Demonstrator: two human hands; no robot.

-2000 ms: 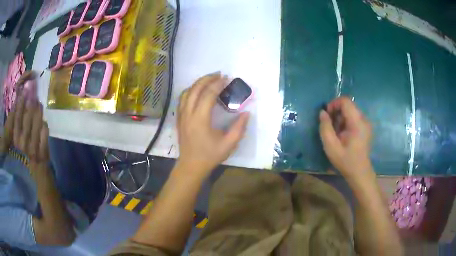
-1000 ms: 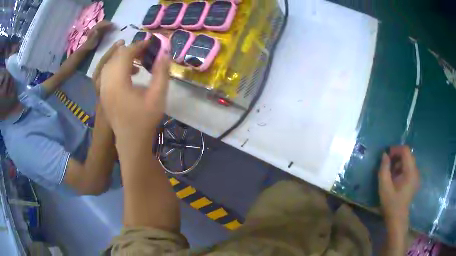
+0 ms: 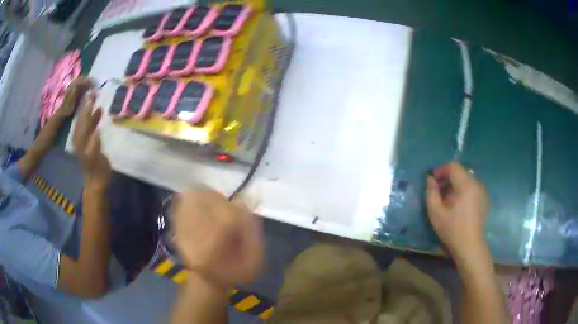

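Pink units with dark screens [image 3: 192,101] lie in rows on top of the heating plate [image 3: 231,120], which is covered with yellow film. My left hand [image 3: 218,237] is blurred, below the heater and over the bench's front edge; its fingers are not clear and no unit shows in it. My right hand [image 3: 457,202] is over the green mat [image 3: 431,126], thumb and fingertips pinched on a tiny dark part [image 3: 431,173].
A black cord [image 3: 272,126] runs beside the heater onto the white sheet [image 3: 336,114]. A small dark piece [image 3: 315,220] lies near the front edge. Another person's hands [image 3: 90,136] are at left beside a pink heap [image 3: 60,85]. Pink parts [image 3: 529,294] sit below right.
My left hand has drawn back from the heater, where the front row now shows several units. Earlier it was beside a unit on the white sheet. My right hand stays pinched over the mat.
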